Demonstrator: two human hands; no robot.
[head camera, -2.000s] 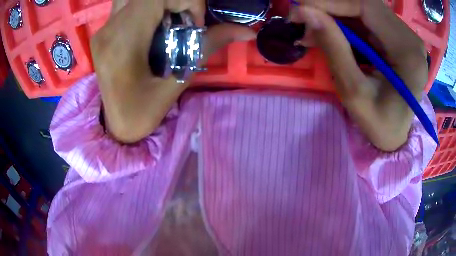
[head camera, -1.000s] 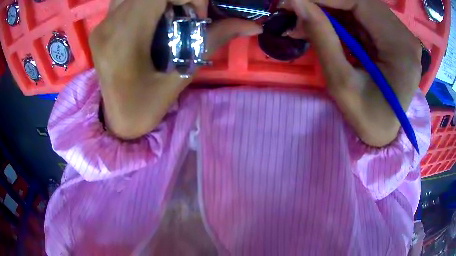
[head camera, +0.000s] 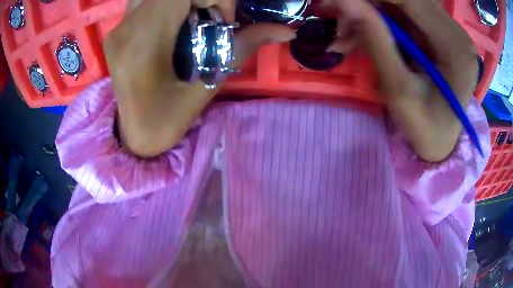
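My left hand (head camera: 152, 84), cut off by the top edge, grips several stacked watch heads (head camera: 212, 48), their shiny silver sides outward. Its thumb reaches right, below another watch head (head camera: 275, 8) with a glossy dark face at the top edge. My right hand (head camera: 410, 84), blurred, holds a slim blue tool (head camera: 433, 73) that points down toward the forearm. The right fingertips are at a dark round disc (head camera: 315, 45) beside that watch head; whether they touch it is unclear. The orange-red tray (head camera: 304, 84) lies under both hands.
Tray pockets at the left hold watch heads with pale backs up (head camera: 70, 58). A glossy watch head (head camera: 487, 11) sits at the upper right. Another orange-red tray (head camera: 495, 169) and papers (head camera: 504, 76) are at the right. My pink striped smock (head camera: 309, 185) fills the lower middle.
The blue tool and right hand have shifted slightly, the right fingers now blurred. The left hand keeps its stack almost in place. Something bluish has appeared at the far lower left.
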